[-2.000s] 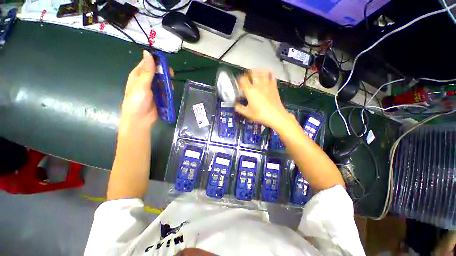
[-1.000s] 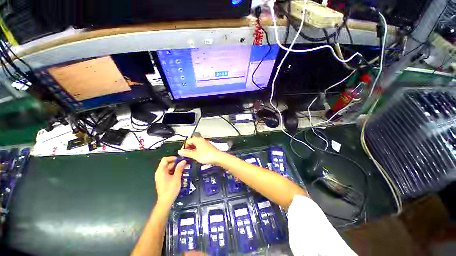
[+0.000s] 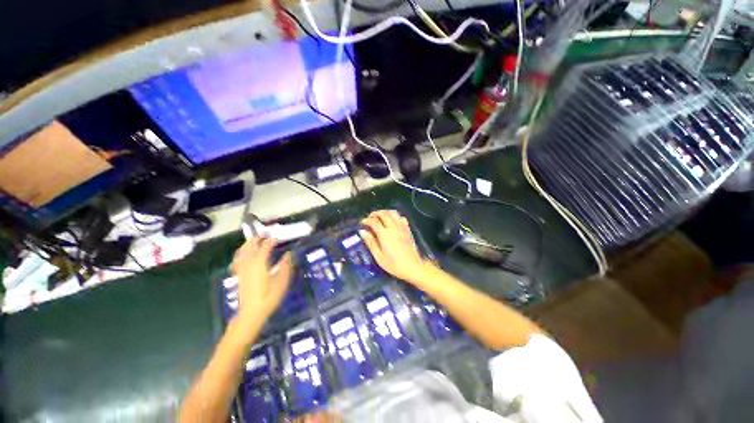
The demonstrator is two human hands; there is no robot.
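A clear tray [image 3: 335,304] on the green bench mat holds two rows of blue handheld units with white labels, such as the unit [image 3: 345,337] in the near row. My left hand [image 3: 260,281] is over the tray's far left part, thumb and fingers apart, with no unit seen in it. My right hand [image 3: 393,245] lies on the tray's far right part, beside a unit; its fingertips are blurred, and whether they grip anything is unclear. A white barcode scanner [image 3: 281,230] lies just beyond the tray, near my left fingertips. Parts of several units are hidden under my hands.
A monitor [image 3: 248,95] stands ahead, with a smartphone [image 3: 218,195] and a black mouse [image 3: 187,224] below it. Loose cables [image 3: 488,248] lie right of the tray. Tall stacked trays [image 3: 608,157] stand at the right, a cord [image 3: 555,198] beside them. A red bottle [image 3: 489,103] stands behind.
The view has swung right. My hands, together at the tray's far left unit a second ago, are now apart; my right hand has moved to the tray's right side.
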